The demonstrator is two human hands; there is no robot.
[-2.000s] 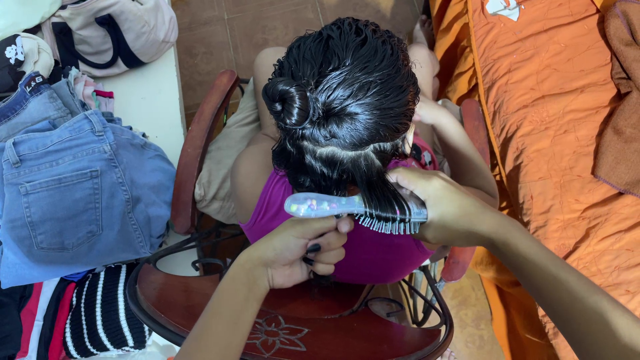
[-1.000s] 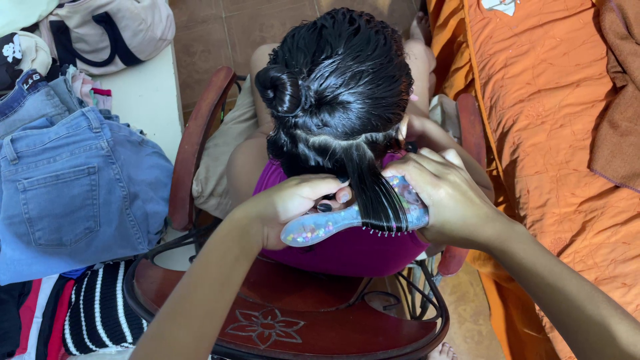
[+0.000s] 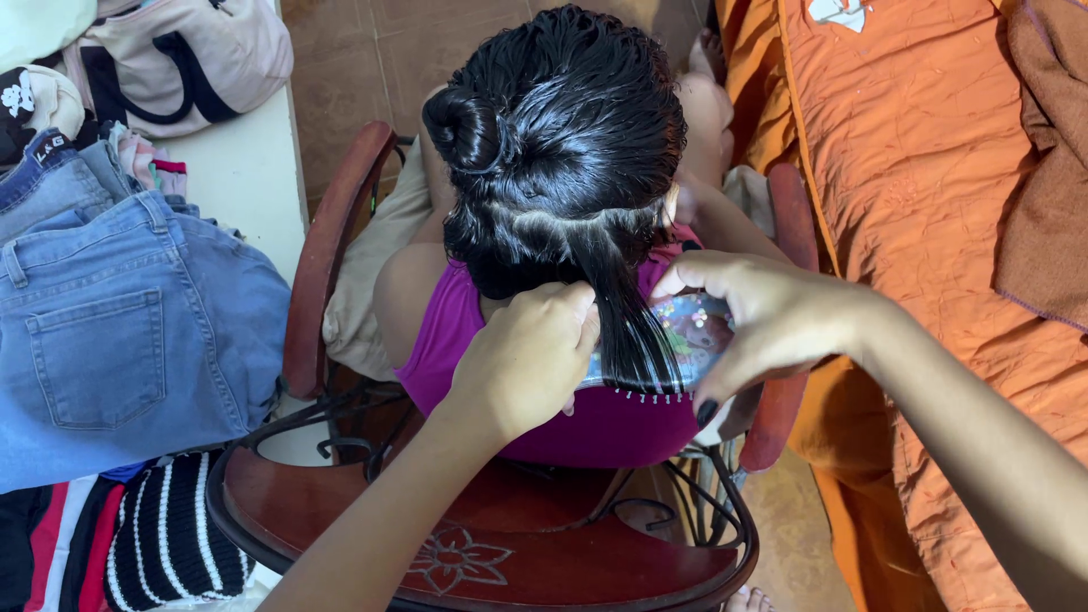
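A person with wet dark hair [image 3: 578,127] sits facing away, a bun [image 3: 463,127] tied at the upper left of the head. Below a parting, a loose section of hair [image 3: 627,323] lies over a hairbrush [image 3: 701,327] with a clear, glittery back; its bristle tips point downward. My left hand [image 3: 531,353] is closed around the brush's handle end, left of the hair section. At the brush's right end, my right hand [image 3: 756,314] has its thumb and fingers spread around the head of the brush; whether it grips it is hard to tell.
The person sits in a wooden chair with a carved backrest [image 3: 595,557] between us. Folded jeans [image 3: 110,314], other clothes and a bag [image 3: 183,64] lie on a white surface at left. An orange bedspread [image 3: 909,170] and a brown cloth [image 3: 1050,195] are at right.
My left hand has moved from the hair beside the brush to a closed hold on its handle end. My right hand's fingers have spread from their earlier closer hold at the brush's right end.
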